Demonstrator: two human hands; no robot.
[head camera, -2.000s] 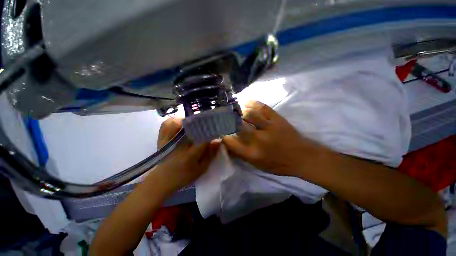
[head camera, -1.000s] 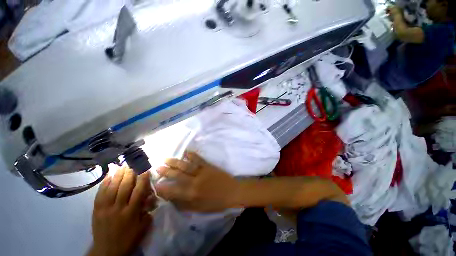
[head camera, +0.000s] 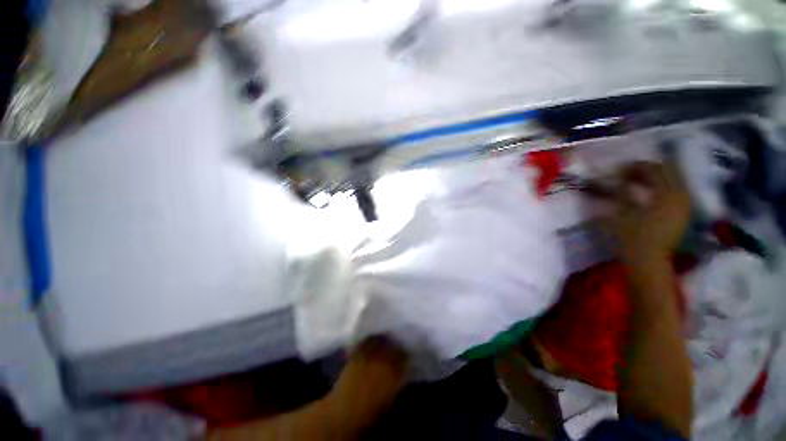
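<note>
The white fabric garment piece (head camera: 465, 267) lies bunched on the machine table, under and in front of the brightly lit needle area. A green fabric panel (head camera: 497, 341) shows at its lower edge. My left hand (head camera: 379, 366) is at the garment's near edge, gripping the cloth, its fingers partly hidden by it. My right hand (head camera: 646, 207) is off the garment, at the table's right side, blurred. Its fingertips are at the dark, slim thread snips (head camera: 573, 183); whether they grip them is unclear.
The white machine head (head camera: 483, 77) spans the top. A red piece (head camera: 545, 170) lies left of the snips. Red cloth (head camera: 590, 323) hangs below the table's grey ruler edge (head camera: 190, 349). A brown-gold packet (head camera: 142, 60) is top left, a blue strip (head camera: 36, 224) far left.
My right hand has left the cloth near the needle and moved right to the snips. My left hand has moved to the garment's near edge. The camera view has shifted, uncovering the table's left side.
</note>
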